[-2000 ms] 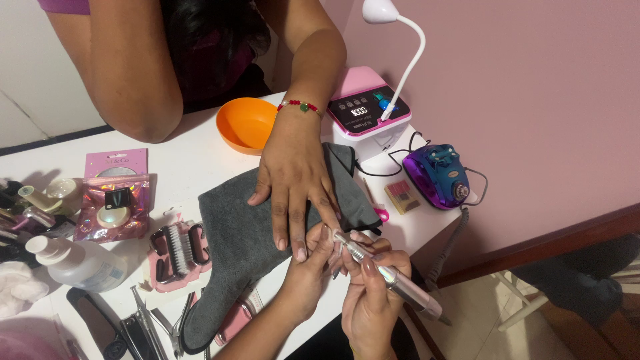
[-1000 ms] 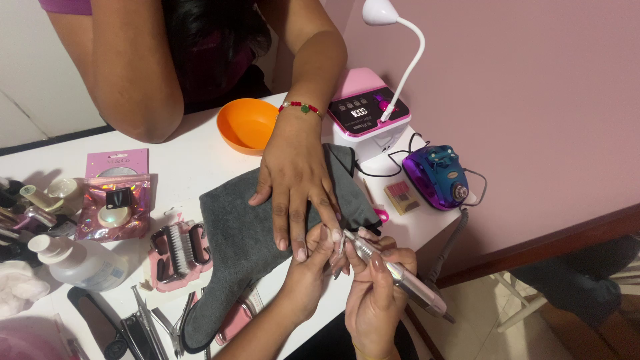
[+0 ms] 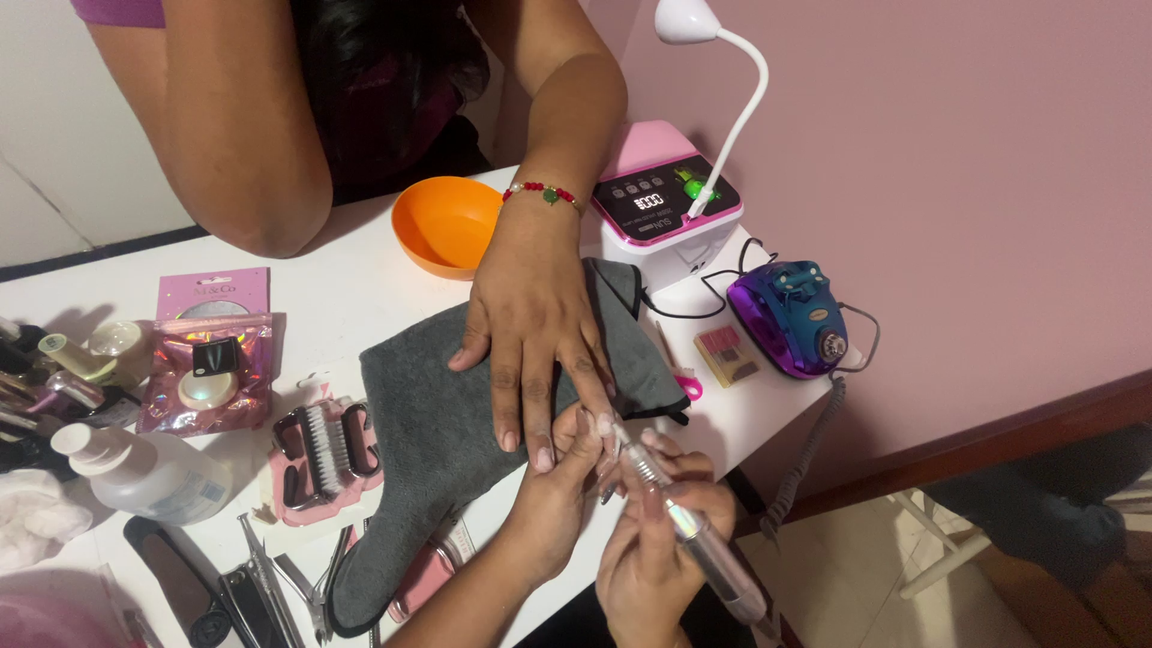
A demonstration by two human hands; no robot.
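Note:
My left hand (image 3: 556, 495) pinches the tip of one finger of another person's hand (image 3: 531, 306), which lies palm down on a dark grey cloth (image 3: 423, 369). A pen-like electric nail drill (image 3: 697, 531) is gripped in my right hand (image 3: 652, 540), its tip at the nail of that same finger. The other person wears a red bead bracelet (image 3: 542, 191) at the wrist. My fingers partly hide the drill's tip and the held nail.
Behind the cloth are an orange bowl (image 3: 441, 229), a pink-and-white nail lamp (image 3: 666, 202) and a purple-blue drill base (image 3: 787, 315) with a coiled cord. On the left stand a pump bottle (image 3: 148, 472), a pink brush holder (image 3: 328, 459), metal nippers (image 3: 315, 585) and several polish bottles.
Both my hands stay at the same finger, with the drill still in my right hand; its angle has shifted slightly. The other person's hand rests in the same place.

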